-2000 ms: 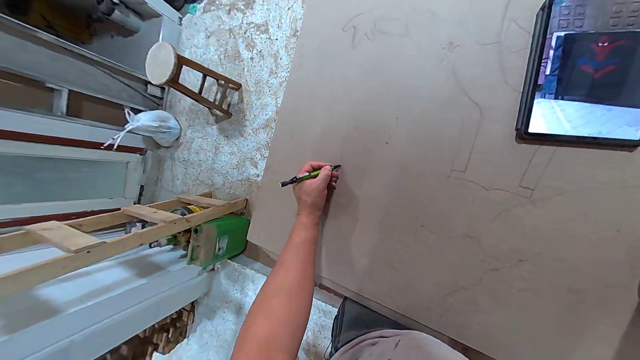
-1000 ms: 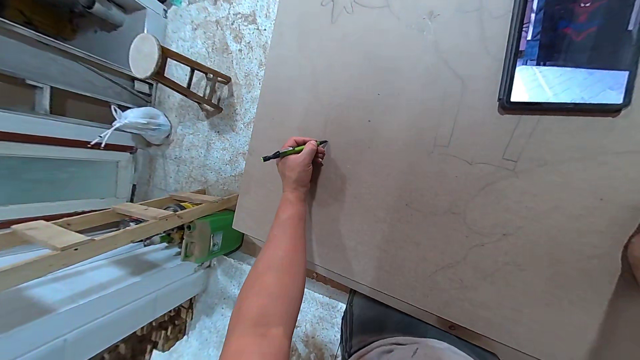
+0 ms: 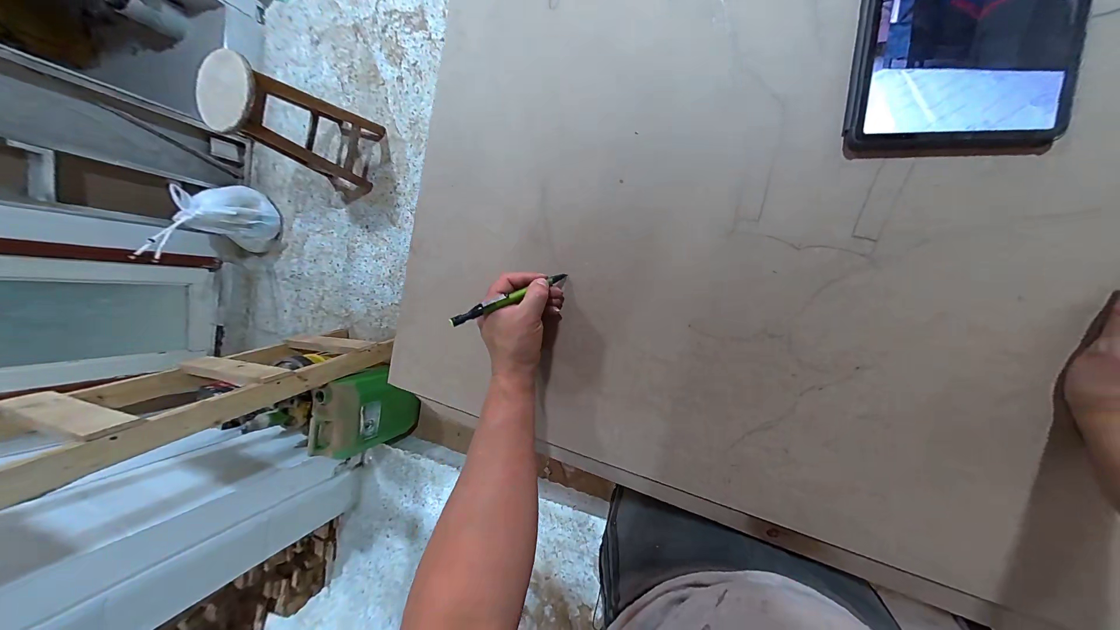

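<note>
My left hand is closed around a green and black mechanical pencil or pen. Its tip points right, at or just above the left part of a large brown board. Faint sketched lines run over the middle of the board. At the right edge of the view, part of my right hand lies at the board, its fingers hidden or cut off. A tablet in a dark case lies on the board at the upper right, its screen lit with a picture.
A wooden stool and a tied white bag are on the speckled floor to the left. A wooden ladder-like frame and a green container are close to the board's lower left corner.
My right hand has come into view at the right edge; two seconds ago only the left showed. The left hand still holds the pencil or pen. The view has shifted somewhat.
</note>
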